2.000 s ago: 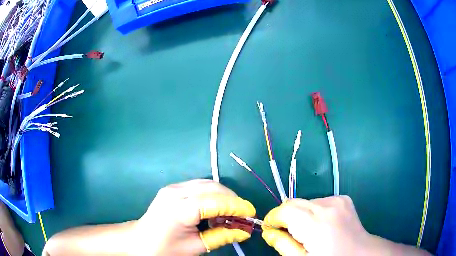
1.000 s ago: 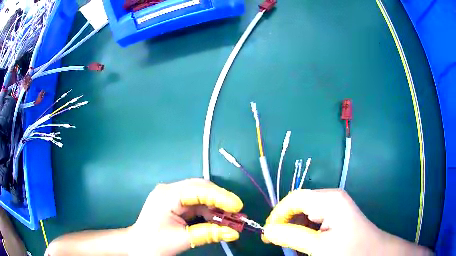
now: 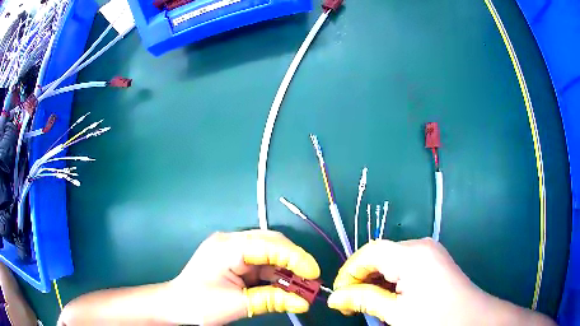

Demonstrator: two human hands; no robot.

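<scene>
My left hand [image 3: 254, 274], in yellow finger cots, holds a red-brown connector housing [image 3: 297, 284] between thumb and fingertips. My right hand [image 3: 388, 280], also in yellow cots, pinches a thin lead wire that meets the housing's right end; how deep it sits is hidden. Loose lead wires [image 3: 326, 181] with silvery tips fan up beside my right hand. A grey cable [image 3: 438, 204] with a small red plug [image 3: 432, 135] rises behind it. A white sheathed cable [image 3: 270, 127] passes under my left hand and ends in a red-brown housing [image 3: 332, 5] at the top.
The left bin [image 3: 54, 223] holds black parts and white cables, some hanging over its edge. The housing bin [image 3: 152, 38] is at the top, beside a paper tag [image 3: 117, 15]. Another blue bin [image 3: 559, 76] stands right. Part of another person's arm [image 3: 14, 296] shows at the lower left.
The housing has tilted and shifted in my left fingertips. The lead wires have shifted left and more tips now show. The red plug has moved right overall.
</scene>
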